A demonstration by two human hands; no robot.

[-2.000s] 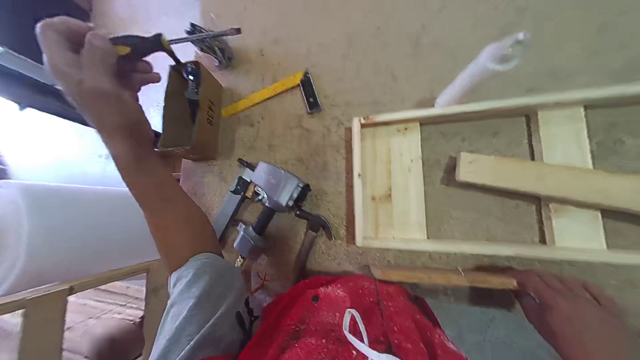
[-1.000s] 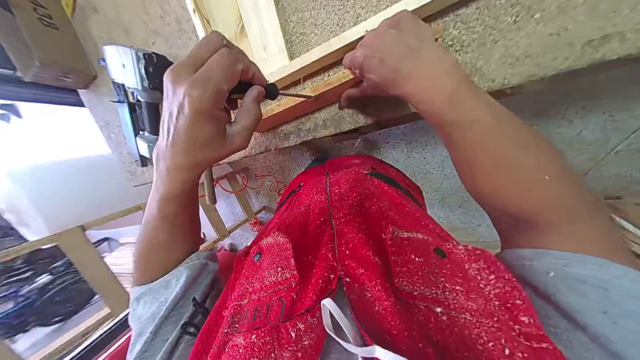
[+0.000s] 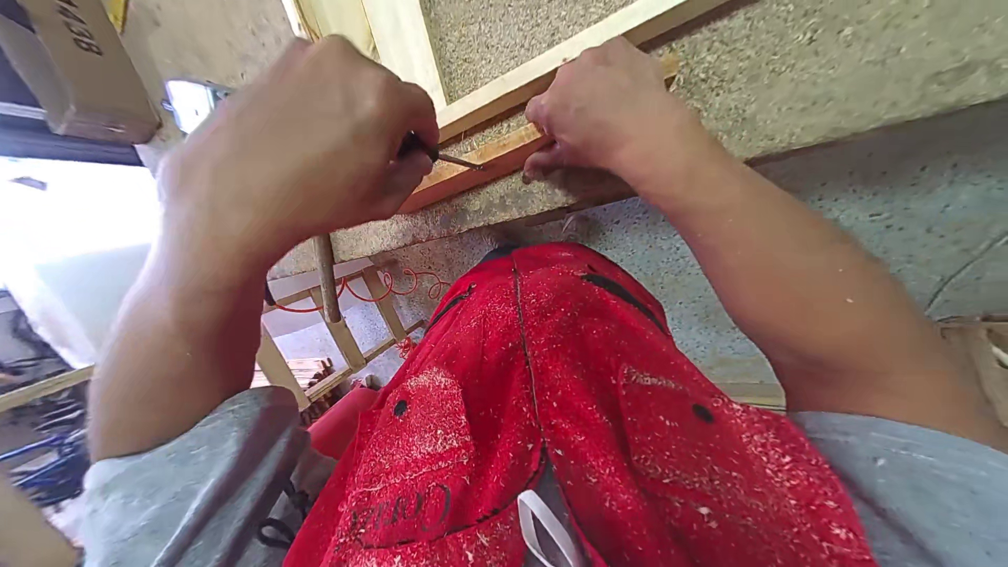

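My left hand [image 3: 315,142] is closed around the dark handle of a screwdriver [image 3: 458,161], whose metal shaft points right, its tip at a narrow wooden strip [image 3: 472,169]. With fingers and thumb, my right hand [image 3: 606,110] grips that same strip farther right. The strip lies along the near edge of the work surface, beside the pale wooden frame [image 3: 583,55]. My left hand covers the strip's left end and most of the screwdriver handle.
A cardboard box [image 3: 87,71] stands at the upper left. A wooden tool handle [image 3: 325,276] juts over the edge of the work surface [image 3: 835,94]. Below are a red coiled hose [image 3: 370,295] and a slatted wooden frame [image 3: 342,339]. Translucent wrapping [image 3: 87,268] is at the left.
Two seconds ago my left hand held the screwdriver up over the box, and my right hand was at the strip's end. Both hands are now together at the strip. The view has shifted strongly.
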